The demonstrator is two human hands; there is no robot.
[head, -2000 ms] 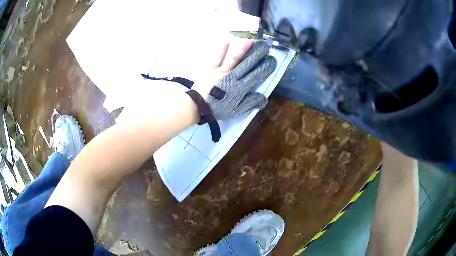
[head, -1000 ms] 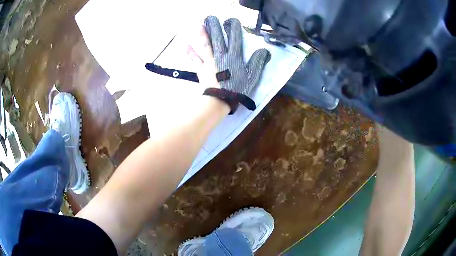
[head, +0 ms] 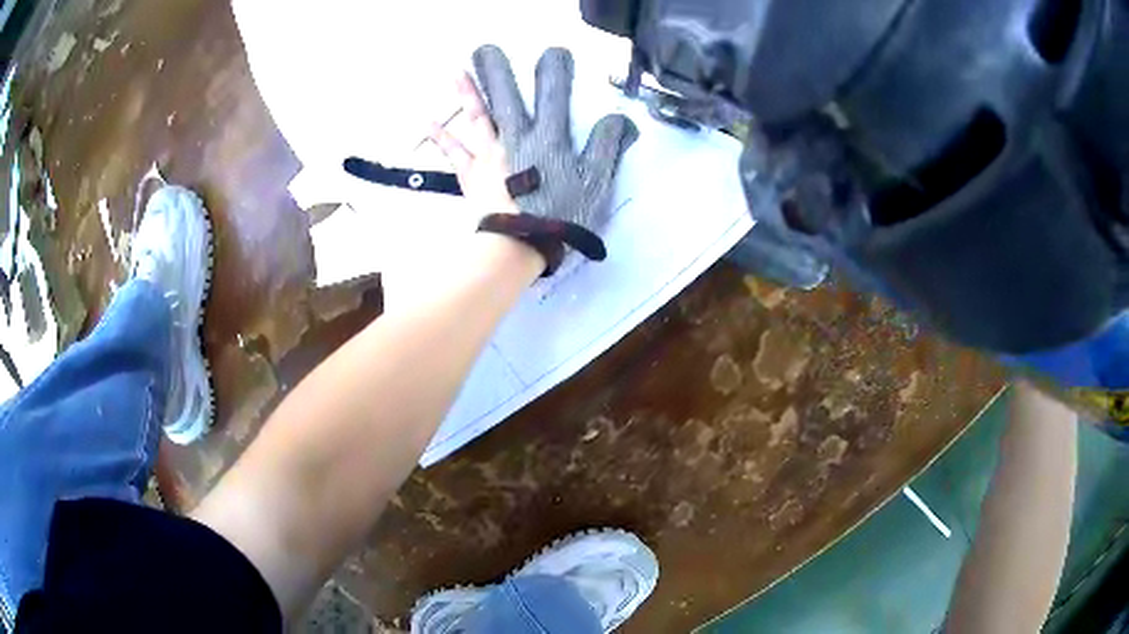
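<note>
The white paper marker (head: 669, 211) with thin printed lines lies in front of me, its upper part overexposed. My left hand (head: 545, 149) lies palm down on it, fingers spread. A grey chainmail glove covers the thumb and two fingers; the other fingers are bare. Its dark strap (head: 433, 181) sticks out left. The dark motor body of the cutting machine (head: 916, 161) fills the upper right. Its grey base plate (head: 786, 258) shows at the paper's right edge. My right forearm runs up behind the motor, which hides my right hand. The blade is not clearly visible.
The worn brown table (head: 693, 421) has peeling patches. My white shoes rest on it, one at the left (head: 186, 310) and one at the bottom (head: 601, 570). White scraps (head: 25, 297) lie at the far left. Green floor (head: 854, 557) shows beyond the table edge.
My left hand has drawn back from beside the machine's front and spread its fingers flatter on the paper. The motor body has turned slightly in view, and a blue part shows at its lower right.
</note>
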